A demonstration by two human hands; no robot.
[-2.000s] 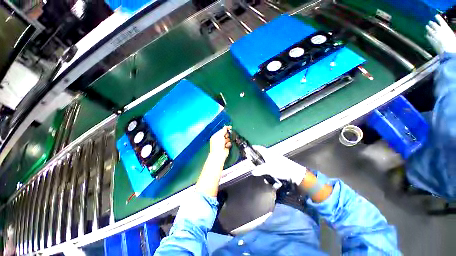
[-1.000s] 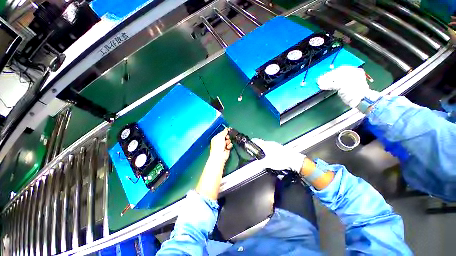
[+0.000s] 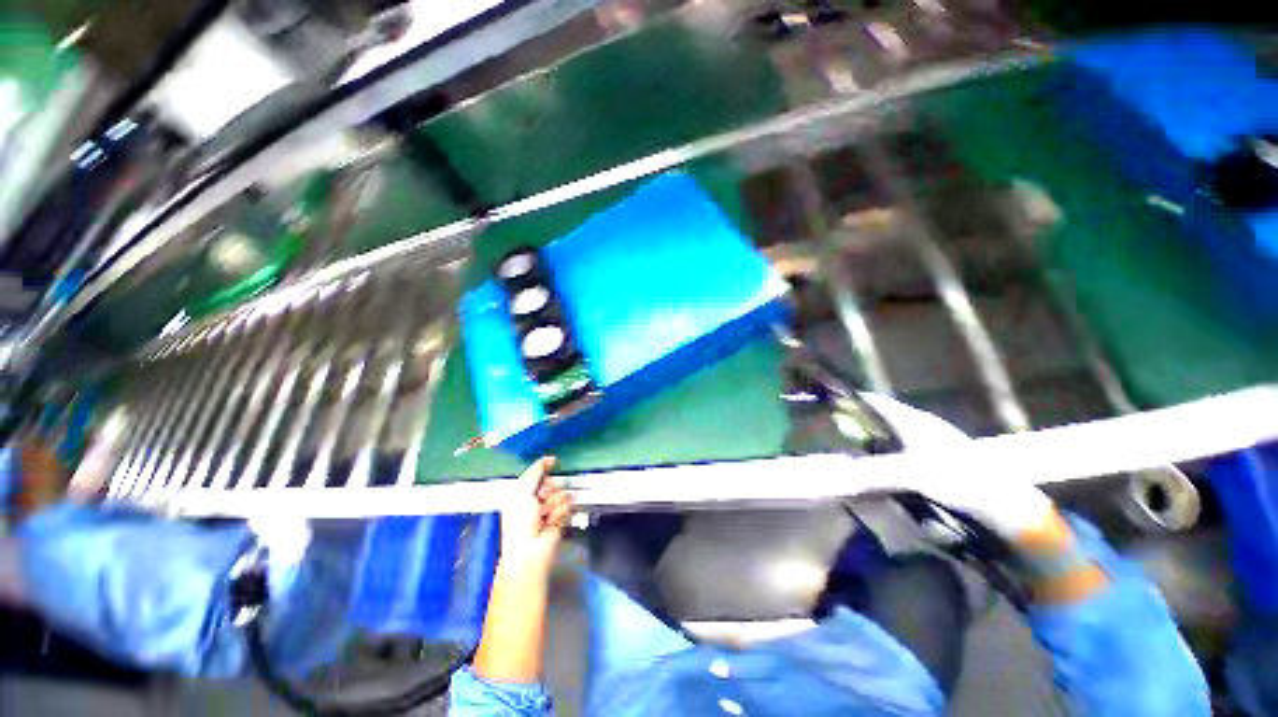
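Note:
The blue module chassis (image 3: pixel 659 280) lies on its green pallet (image 3: pixel 701 427) in front of me, its row of three fans (image 3: pixel 533 308) at the left. My bare left hand (image 3: pixel 544 507) is at the rail just below the box's near corner, fingers curled; whether it holds a screw is too blurred to tell. My white-gloved right hand (image 3: pixel 953 455) holds the dark electric screwdriver (image 3: pixel 841 404) right of the box, its front end near the box's right corner, apart from my left hand.
Roller bars (image 3: pixel 967 322) lie right and left of the pallet. Another blue unit (image 3: pixel 1177 91) is at the upper right. A pale conveyor rail (image 3: pixel 701 483) runs before me. A tape roll (image 3: pixel 1163 496) sits at the right, a blue bin (image 3: pixel 421 567) below the rail. Another person's sleeve (image 3: pixel 133 581) is at the left.
The view has swung, and the box appears further right. The second unit has moved away to the right, with rollers between. My hands have moved apart; the other person's gloved hand at the right is gone.

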